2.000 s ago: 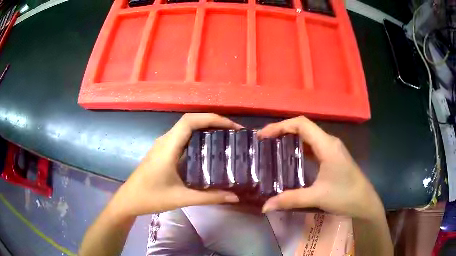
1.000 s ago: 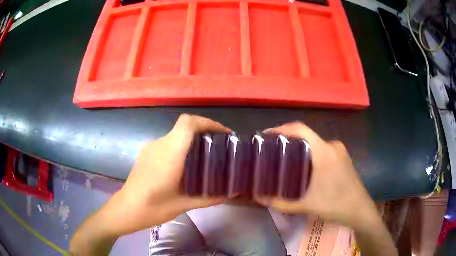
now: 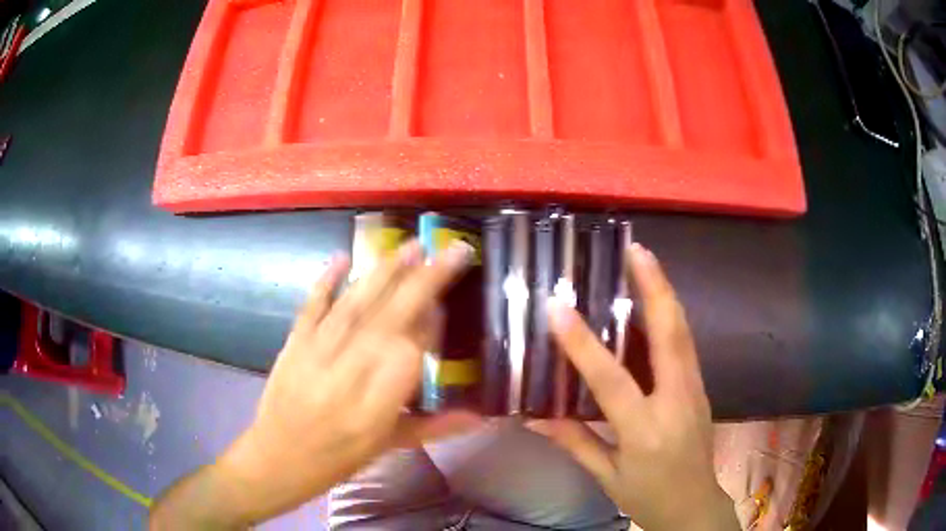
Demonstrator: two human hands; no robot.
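Observation:
Several closed flip phones [image 3: 513,322] stand side by side as glossy dark bars at the bench's near edge, just below the tray. At the row's left end, two phones [image 3: 456,370] show yellow-bordered fronts and look tilted; one has a light blue edge. My left hand [image 3: 348,384], blurred, lies over these two with its fingers on their fronts and hides much of them. My right hand [image 3: 648,399] holds the row's right end, one finger across the tops and another along the right side. The orange-red foam phone tray [image 3: 477,171] lies beyond; its near-row pockets are empty.
The dark green bench [image 3: 135,249] has a rounded near edge. A dark smartphone [image 3: 845,73] and cables [image 3: 913,135] lie at the right. A red stool [image 3: 67,353] stands on the grey floor at lower left. My lap is below the bench edge.
The phones have gone from a tight row gripped between both hands to the bench's edge. The left phones have tipped to show their fronts. My left fingers have moved over them; my right fingers have spread.

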